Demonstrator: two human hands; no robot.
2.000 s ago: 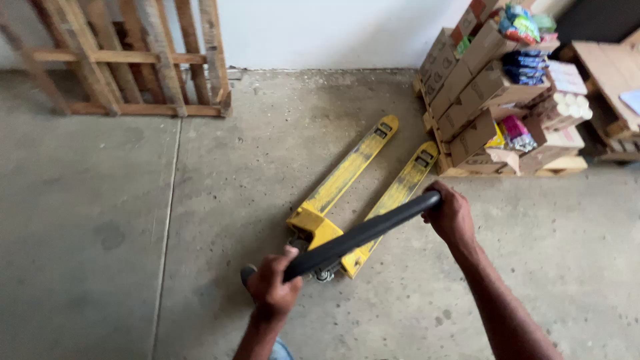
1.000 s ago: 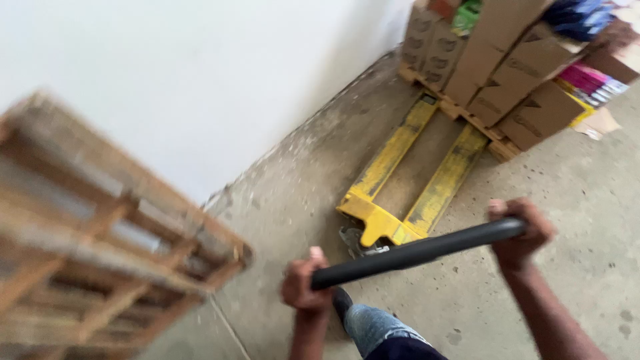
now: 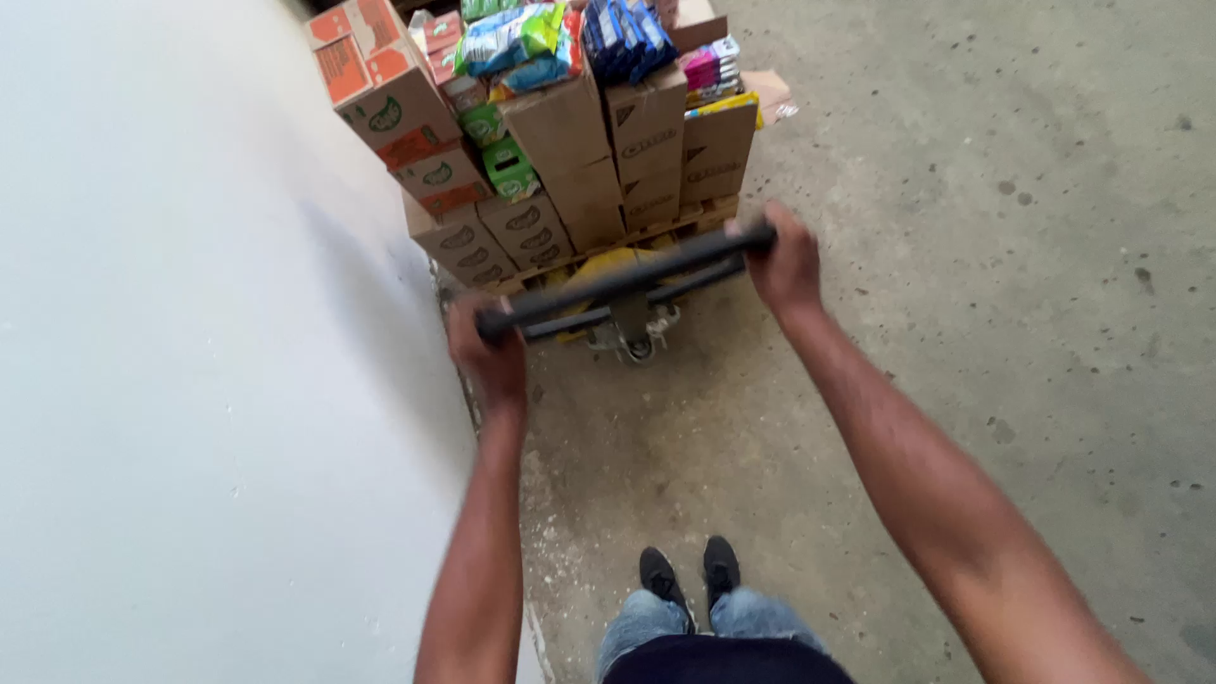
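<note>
My left hand (image 3: 489, 351) grips the left end of the black handle bar (image 3: 627, 277) of a yellow pallet jack (image 3: 617, 261). Around the bar's right end is my right hand (image 3: 784, 258). The jack's forks are hidden under a wooden pallet (image 3: 708, 211) stacked with cardboard boxes (image 3: 560, 123). On top of the boxes lie blue plastic packs (image 3: 627, 40) and a light blue and green bag (image 3: 508, 40). The jack's metal base (image 3: 635, 332) shows just below the bar.
A white wall (image 3: 209, 361) runs close along the left, beside the pallet and my left arm. Concrete floor (image 3: 1026, 237) spreads to the right. My dark shoes (image 3: 720, 562) stand on the floor behind the jack.
The forks, in view before, have gone under the loaded pallet. Both hands have stayed on the handle. The view has turned, and the upright wooden pallet at the left is out of sight.
</note>
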